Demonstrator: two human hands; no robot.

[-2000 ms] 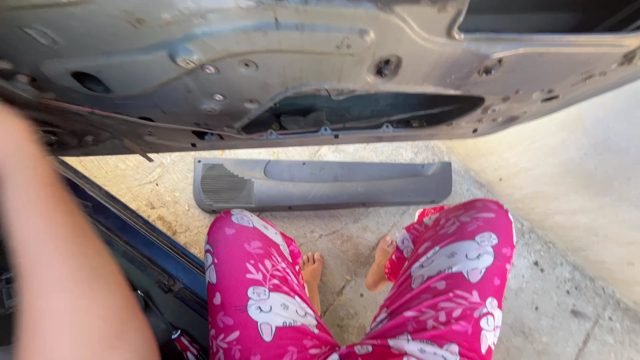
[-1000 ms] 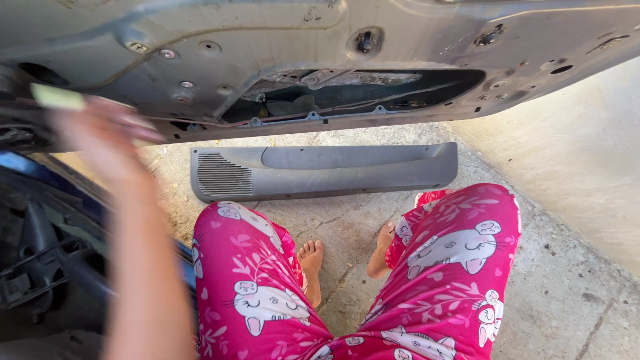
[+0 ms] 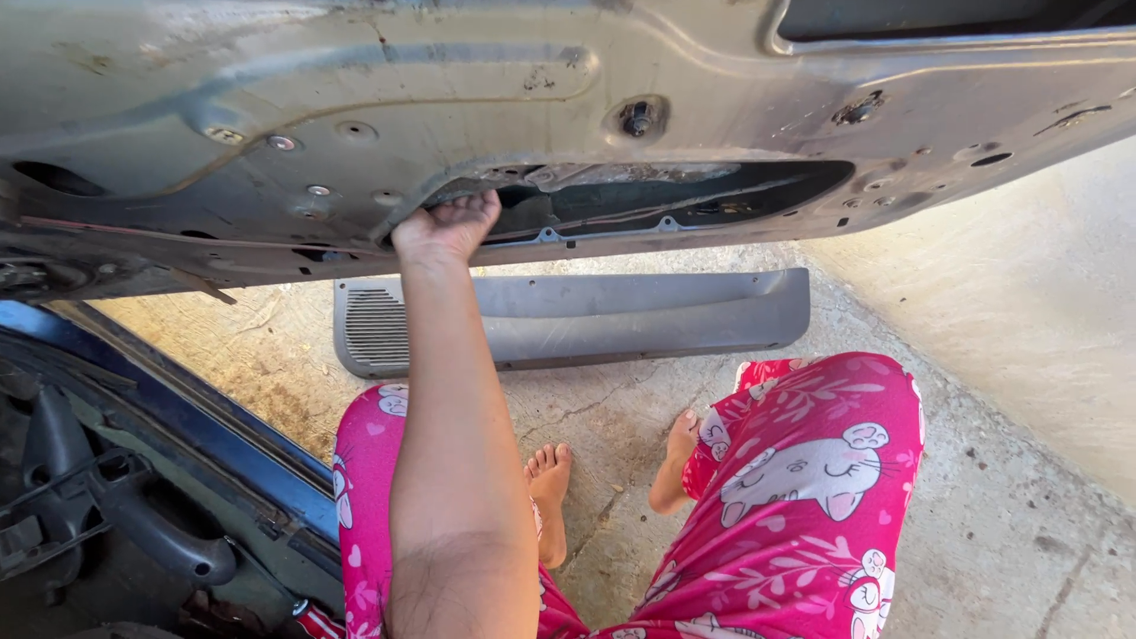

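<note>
My left hand (image 3: 448, 226) is at the left end of the long opening in a bare metal car door (image 3: 479, 106), palm turned up, fingers curled at the opening's upper edge. Part of the hand is hidden, and whether it grips anything cannot be told. My forearm crosses above a grey plastic door trim panel (image 3: 621, 324) with a slotted grille, which lies on the concrete between the door and my feet. My right hand is out of view.
At the lower left are the car's blue sill (image 3: 213, 417) and a dark plastic handle (image 3: 169, 532) inside. A red-and-white tool handle (image 3: 315, 619) shows near my knee. A pale wall (image 3: 1012, 302) stands at the right.
My left hand has moved right along the door, from its left part to the opening. A pale yellow-green thing seen at my hand one second ago is no longer visible.
</note>
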